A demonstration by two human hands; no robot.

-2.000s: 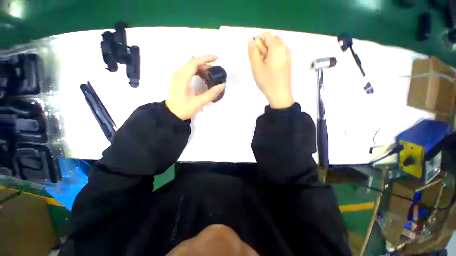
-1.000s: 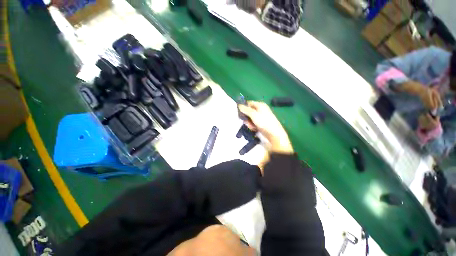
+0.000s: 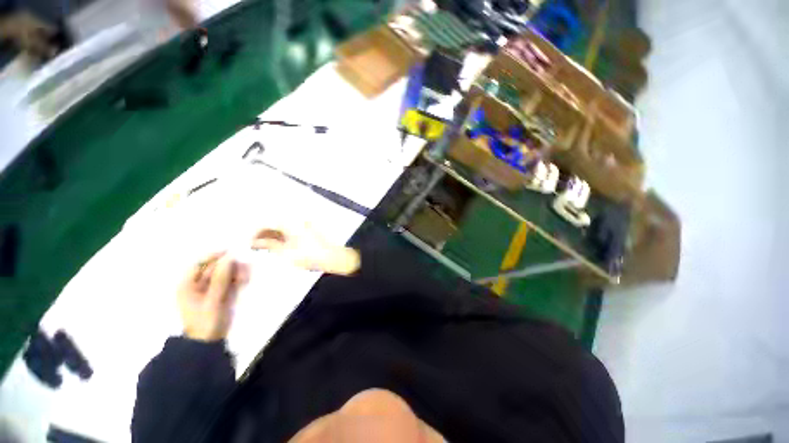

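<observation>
The view is blurred. My left hand (image 3: 208, 294) is over the white bench, fingers bent; I cannot tell whether it holds anything. My right hand (image 3: 298, 249) is close to its right, fingers curled; its grip is also unclear. No black housing shows in either hand. The hammer (image 3: 316, 188) lies beyond my right hand, its head to the left. A thin dark tool with a pale handle (image 3: 175, 200) lies beyond my left hand. Several short black housings (image 3: 56, 356) stand at lower left.
The green conveyor (image 3: 130, 164) runs beyond the bench, with dark pieces on it. A slim black tool (image 3: 290, 126) lies past the hammer. An open carton (image 3: 376, 62) and a blue and yellow box (image 3: 422, 124) stand at the bench end, beside a cart with parts boxes (image 3: 493, 160).
The view has swung from the tray and blue stool to the bench's right end. The hand that held a dark piece near the black housings has moved away; both hands are now close together over the bench.
</observation>
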